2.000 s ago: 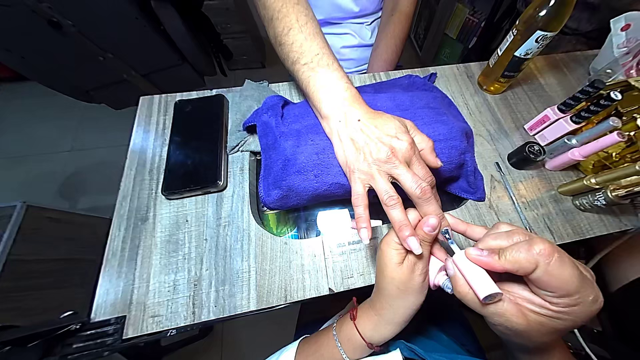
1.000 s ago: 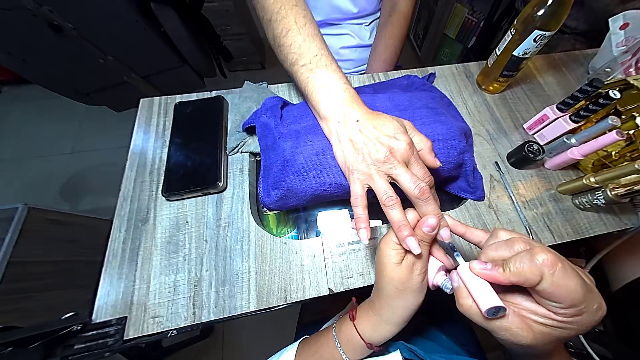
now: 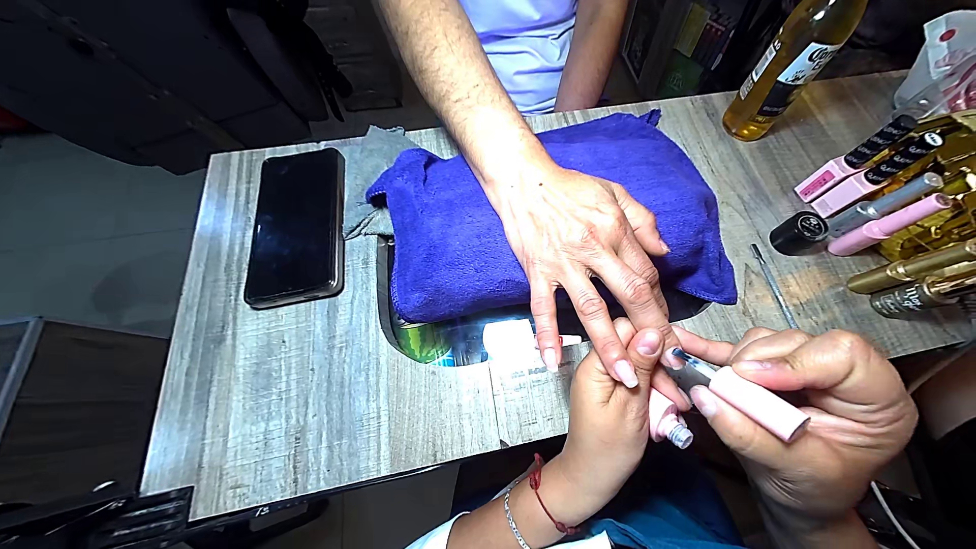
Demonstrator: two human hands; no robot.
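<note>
Another person's hand [image 3: 579,229] lies palm down over a purple towel [image 3: 457,252] draped on a cushion-like form. My left hand [image 3: 610,396] holds one of that hand's fingers near its tip and also has an uncapped pink nail polish bottle [image 3: 668,421] in its grasp, neck pointing down and right. Between thumb and fingers of my right hand [image 3: 831,404] is the pink cap [image 3: 759,402] of a nail polish brush. The dark-tipped brush [image 3: 690,361] touches or nearly touches the held finger's nail [image 3: 674,357].
A black smartphone [image 3: 296,225] and a grey cloth [image 3: 370,179] lie left of the towel. A small white bottle [image 3: 509,340] is near the front. To the right are a thin metal tool [image 3: 774,286], several polish tubes [image 3: 888,225] and a glass beer bottle [image 3: 793,65].
The brush in my right hand has moved from near the pink bottle's neck, one second ago, up to the nail. My left hand keeps its hold.
</note>
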